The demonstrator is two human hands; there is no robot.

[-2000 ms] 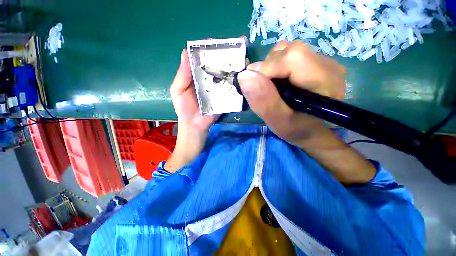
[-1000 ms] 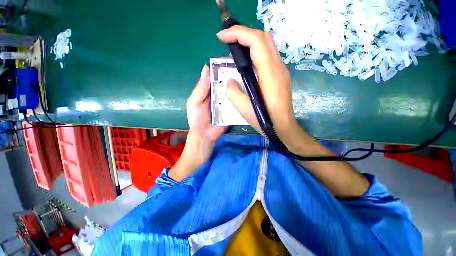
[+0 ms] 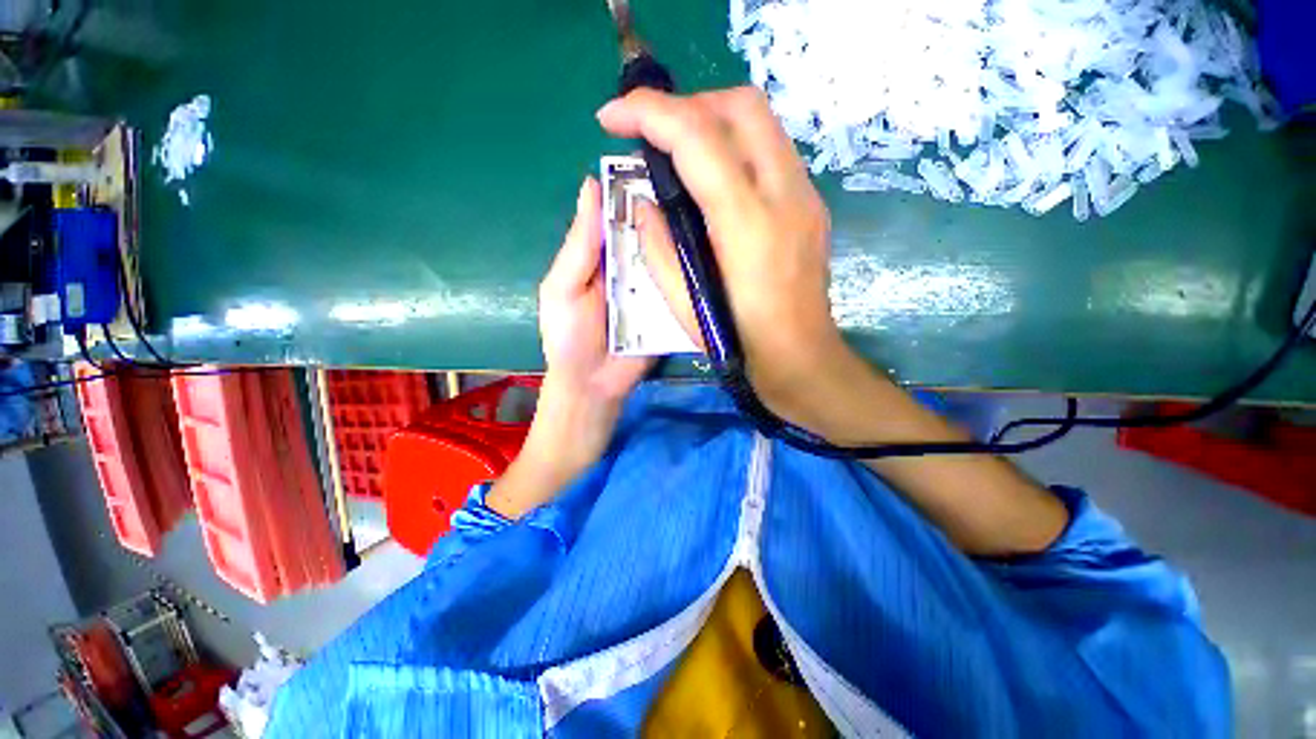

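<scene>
A white plastic housing is held upright in front of me, its hollow side facing me. My left hand grips it from the left side and below. My right hand holds a black soldering iron, its metal tip pointing away over the mat at the top edge. The right thumb reaches inside the housing and covers part of it, so the right side of the housing is hidden. The iron's cable loops over my right forearm.
A large heap of translucent plastic pieces lies on the green mat at the upper right. A smaller heap lies far left. Red crates and a red stool stand below the bench edge. A blue box is at the left.
The iron has swung from inside the housing to point away from me. My right thumb has moved into the housing, and both hands have shifted slightly right since the oldest frame.
</scene>
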